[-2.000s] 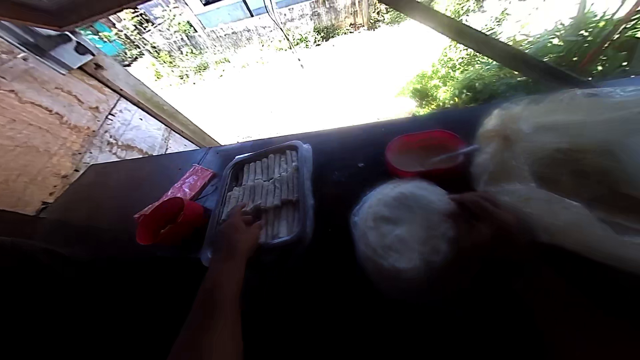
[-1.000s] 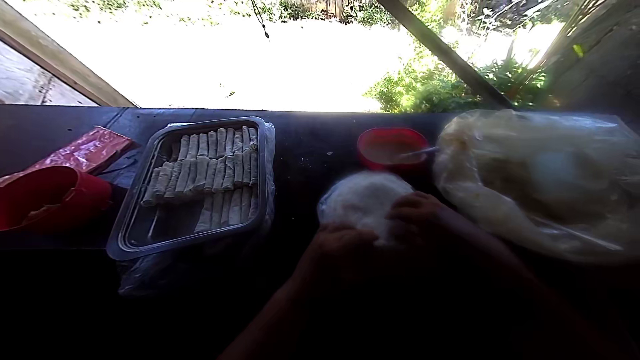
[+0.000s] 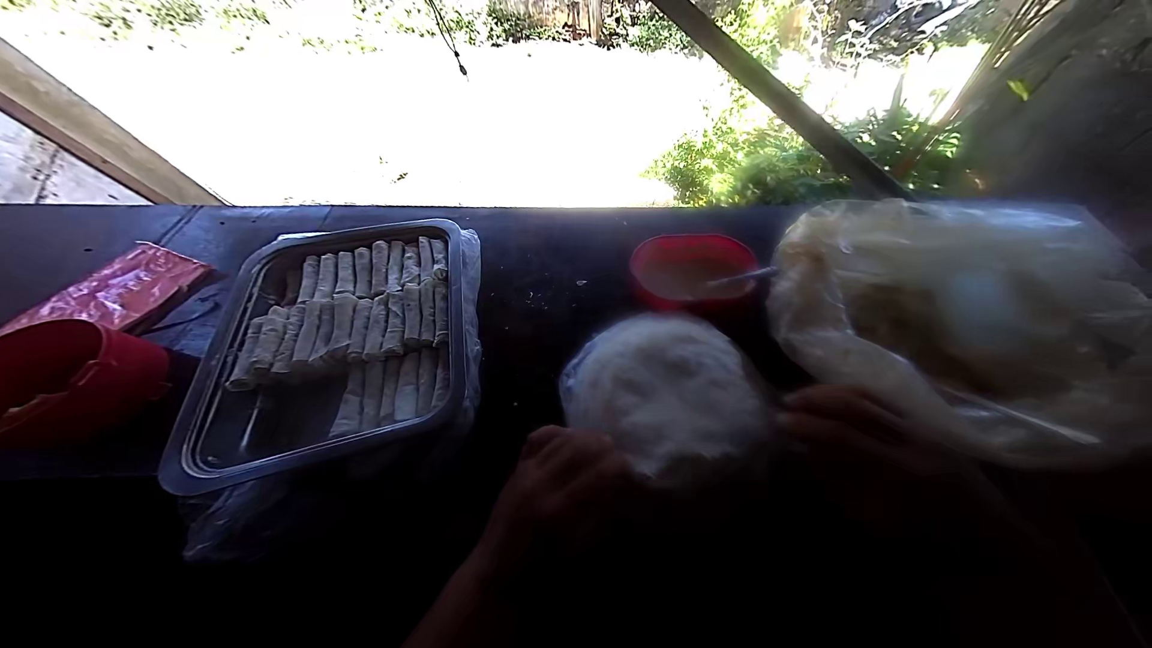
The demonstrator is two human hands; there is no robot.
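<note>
A stack of round, thin white wrappers [image 3: 666, 391] lies in front of me, with what looks like plastic around its edge. At its lower left edge is my left hand [image 3: 571, 463], fingers bent; shadow hides whether it grips anything. My right hand [image 3: 846, 423] is dark and blurred at the stack's right side, near the plastic bag. To the left, a clear plastic tray [image 3: 202, 450] holds several rolled wrappers [image 3: 360, 324] in rows. Behind the stack stands a red bowl [image 3: 693, 270] of pale brownish contents, with a utensil handle resting over its right rim.
A large translucent plastic bag [image 3: 990, 333] with unclear contents fills the right side of the dark table [image 3: 540, 234]. At the far left are a red container [image 3: 90, 387] and a red plastic packet [image 3: 126, 288]. A slanted post [image 3: 783, 99] stands beyond the table's far edge.
My left hand has moved from the tray of rolls to the round stack. Since a second ago, my right hand has shifted from the top of the stack to its right side. The view has turned.
</note>
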